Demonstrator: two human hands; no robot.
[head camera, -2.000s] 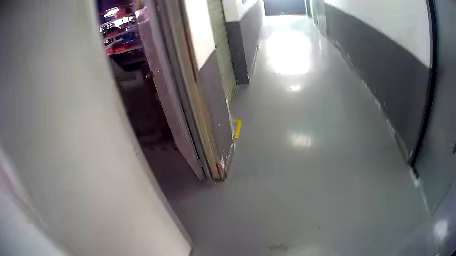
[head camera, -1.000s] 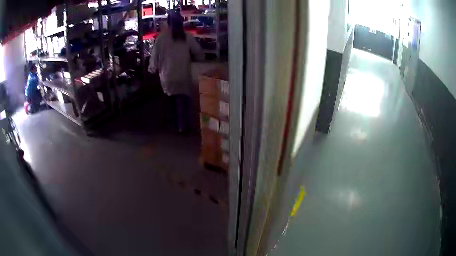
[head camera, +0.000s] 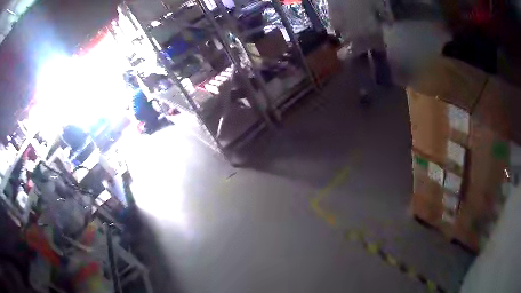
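Neither of my hands is in view. Nearest in front of me on the right stand stacked brown cartons (head camera: 437, 137) with white labels and green marks. Their right part is cut by a pale blurred shape at the lower right edge, which I cannot identify. A metal storage rack (head camera: 228, 97) with loaded shelves stands ahead, left of the cartons. The things on its shelves are too blurred to name, apart from a brown box (head camera: 268, 47).
A person in a pale top (head camera: 357, 26) is at the top right, beyond the cartons. A person in blue (head camera: 144, 109) is low beside the rack. Cluttered benches (head camera: 74, 189) line the left under strong glare. Yellow-black tape (head camera: 371, 247) marks the grey floor.
The view has turned left from the corridor and passed the door frame into the storage room. The rack and cartons appear nearer, and the corridor is out of view.
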